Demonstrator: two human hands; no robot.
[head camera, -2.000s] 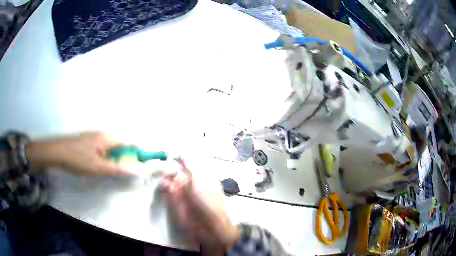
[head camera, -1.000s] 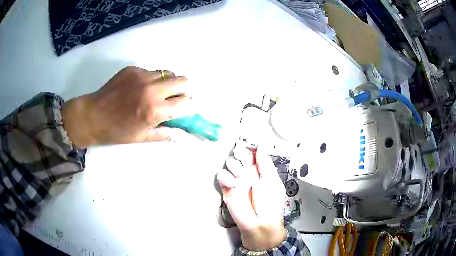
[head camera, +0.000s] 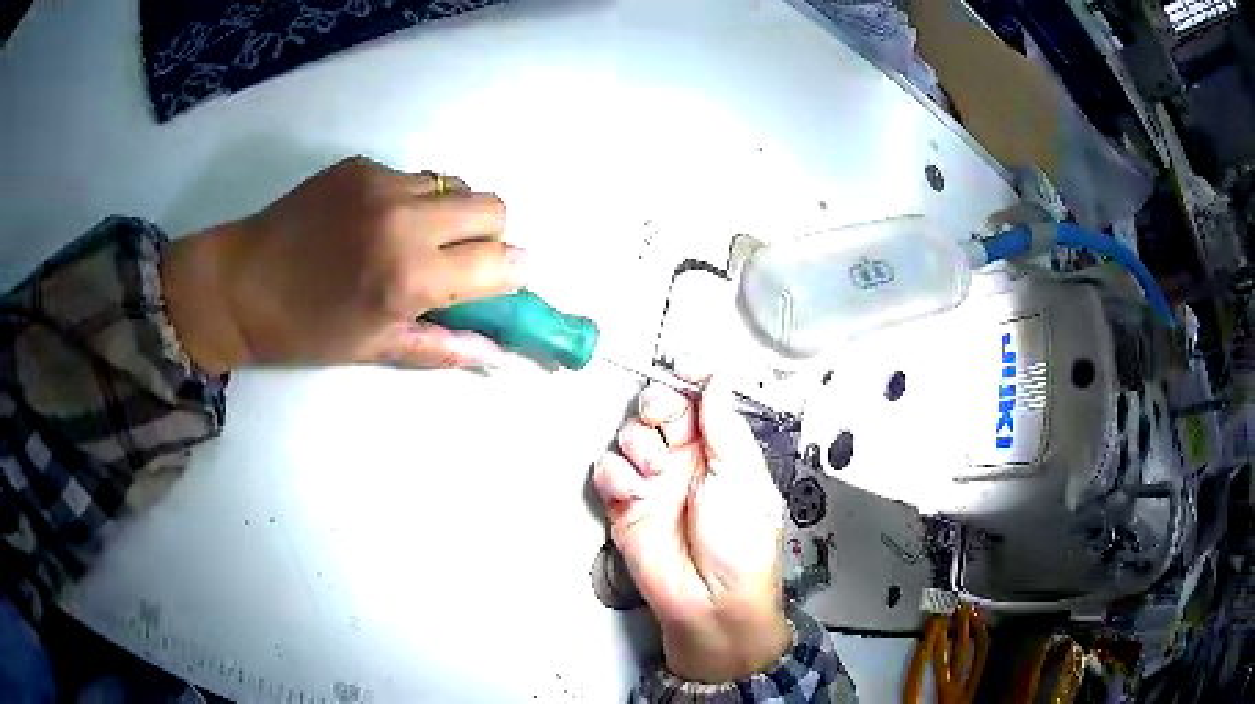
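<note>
My left hand (head camera: 365, 268) is closed around the green handle of a screwdriver (head camera: 530, 327), left of the sewing machine. The thin metal shaft runs right and slightly down to the needle area. My right hand (head camera: 702, 516), palm up, has its thumb and fingertips at the shaft; whether they pinch it or a small part is unclear. The screwdriver's tip is hard to make out among small metal parts under the head. The white sewing machine (head camera: 950, 399) with blue JUKI lettering stands to the right.
Navy patterned cloth (head camera: 248, 52) lies at the table's far left. Orange-handled shears (head camera: 947, 660) lie at the bottom right beside the machine bed. A blue tube (head camera: 1101, 248) curves at the machine's back. Brown cardboard (head camera: 984, 90) and papers lie beyond the table edge.
Since two seconds ago both hands and the screwdriver have moved from the open table to the needle area. Over the last second they have stayed nearly in place, and the shaft now shows clearly.
</note>
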